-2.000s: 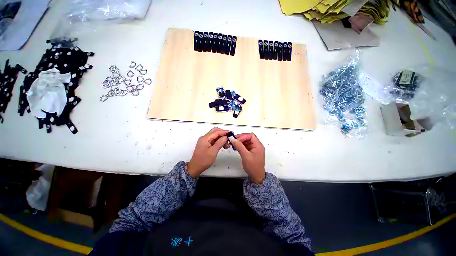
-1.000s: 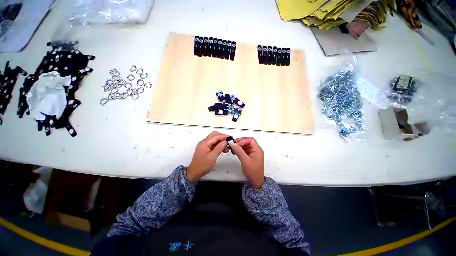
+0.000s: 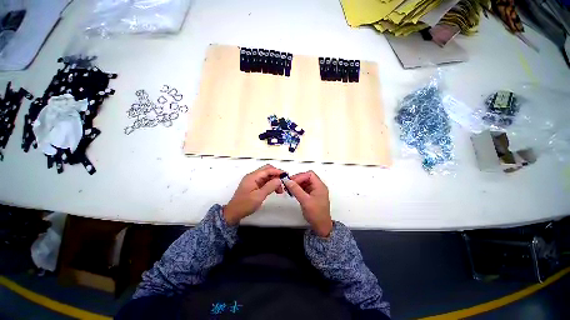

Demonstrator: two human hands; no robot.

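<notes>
My left hand (image 3: 255,192) and my right hand (image 3: 310,197) meet at the front edge of the white table. Between their fingertips is a small black strap tab (image 3: 285,178); the fingers hide most of it, and I cannot tell if a fitting is on it. My right thumb presses on it. Beyond my hands lies the tan work board (image 3: 219,122). A small pile of dark tabs with blue-silver fittings (image 3: 282,133) lies on its near middle. Two rows of black tabs, left (image 3: 265,61) and right (image 3: 339,69), stand along its far side.
Left of the board lie thin metal rings (image 3: 150,109) and a dark tab heap (image 3: 94,94) with crumpled white paper (image 3: 60,125) on top. Right are a clear bag of fittings (image 3: 426,122) and a small open box (image 3: 490,152). Yellow sheets (image 3: 406,14) lie at the far side.
My hands stay together at the tab with small finger shifts. My left hand and forearm have moved slightly left. The camera view has shifted a little.
</notes>
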